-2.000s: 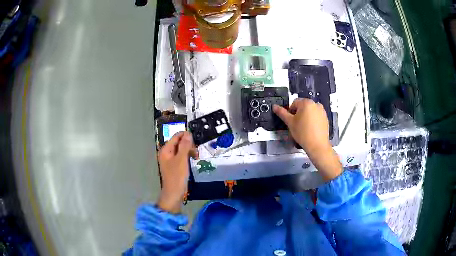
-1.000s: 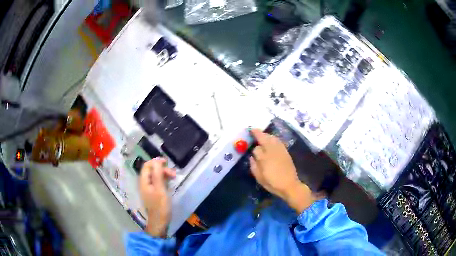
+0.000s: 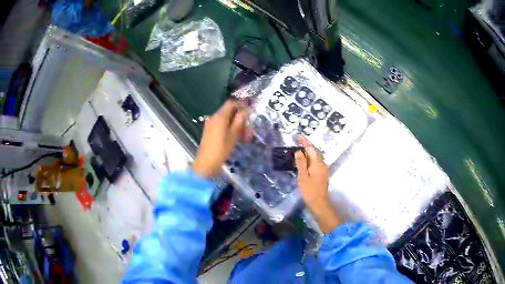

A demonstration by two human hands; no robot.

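The clear blister tray (image 3: 343, 145) lies on the green surface in front of me, with rows of dark round lens pieces (image 3: 303, 95) at its far side. My right hand (image 3: 314, 180) holds a small black camera cover plate (image 3: 284, 158) between thumb and fingers, above the tray. My left hand (image 3: 220, 138) is over the tray's left edge with its fingers pointing away from me. Its fingertips are blurred, and I cannot tell if they hold anything.
A blank white sheet (image 3: 387, 172) lies right of the tray, and a black pocket tray (image 3: 443, 244) nearer me. A crumpled clear bag (image 3: 191, 44) is behind. The white machine table (image 3: 138, 194) at left bears a black fixture plate (image 3: 106, 147) and the gold-brown press head (image 3: 58, 176).
The view has swung right from the press to the trays. My right hand has left the red button and now holds a black plate. My left hand has moved from the press bed to the tray.
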